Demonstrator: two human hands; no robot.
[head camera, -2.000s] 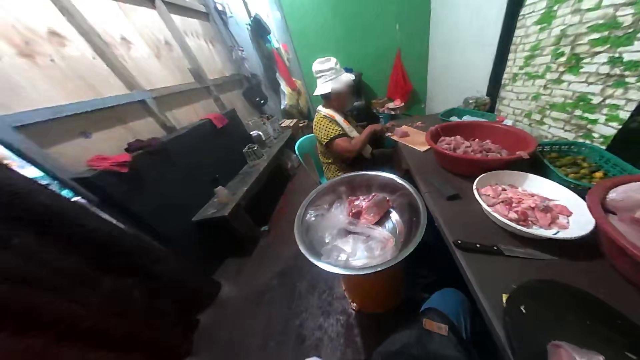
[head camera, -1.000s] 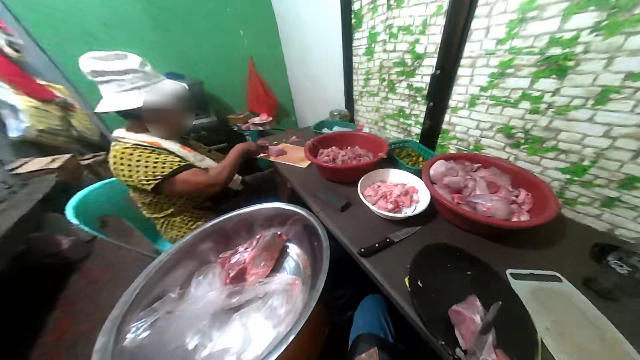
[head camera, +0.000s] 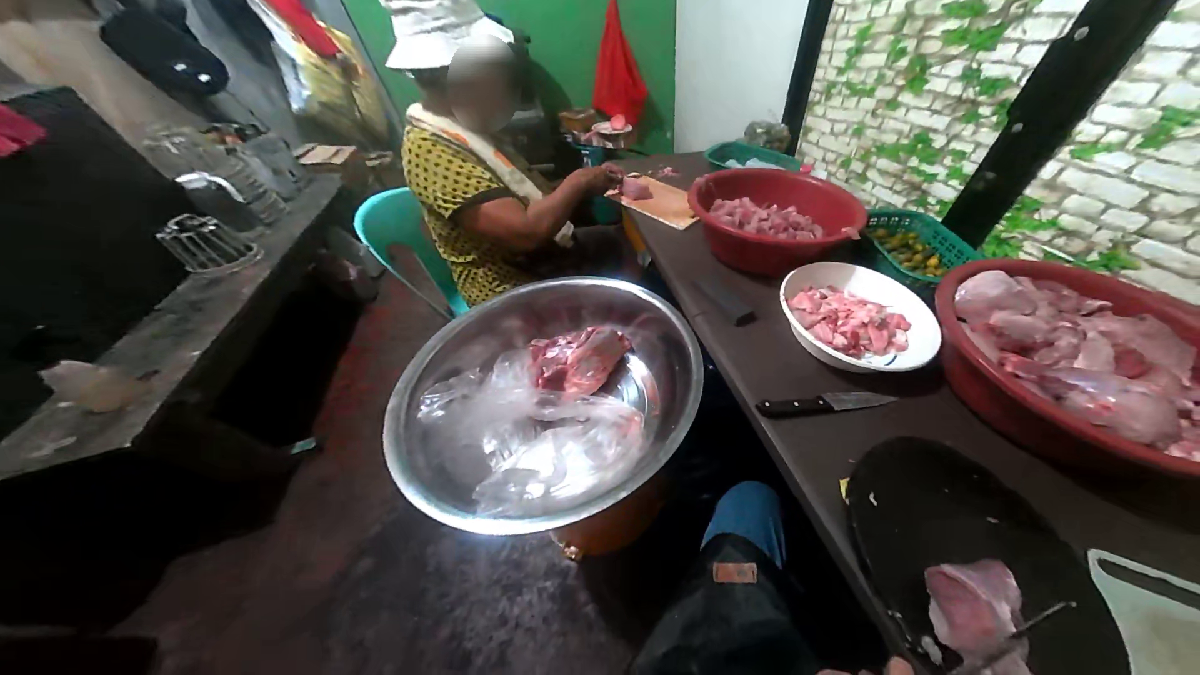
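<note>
At the bottom edge, a few fingertips of one of my hands show; which hand cannot be told, and the rest is hidden. Close to them, a thin metal blade slants across a pale pink piece of raw meat; its handle is out of sight. The meat rests on a dark oval cutting board. A black-handled kitchen knife lies beyond the board, near a white bowl of cut meat pieces. To the left, a steel basin holds clear plastic bags and red raw meat.
A large red tub of meat stands right; another red basin holds cut meat. Near it are a green basket and a dark blade. Across, a seated person handles meat at a board. A white board lies right.
The view has swung and shifted strongly. Fingertips now show at the bottom edge, where none showed earlier. The knife, bowl and basins otherwise keep their arrangement.
</note>
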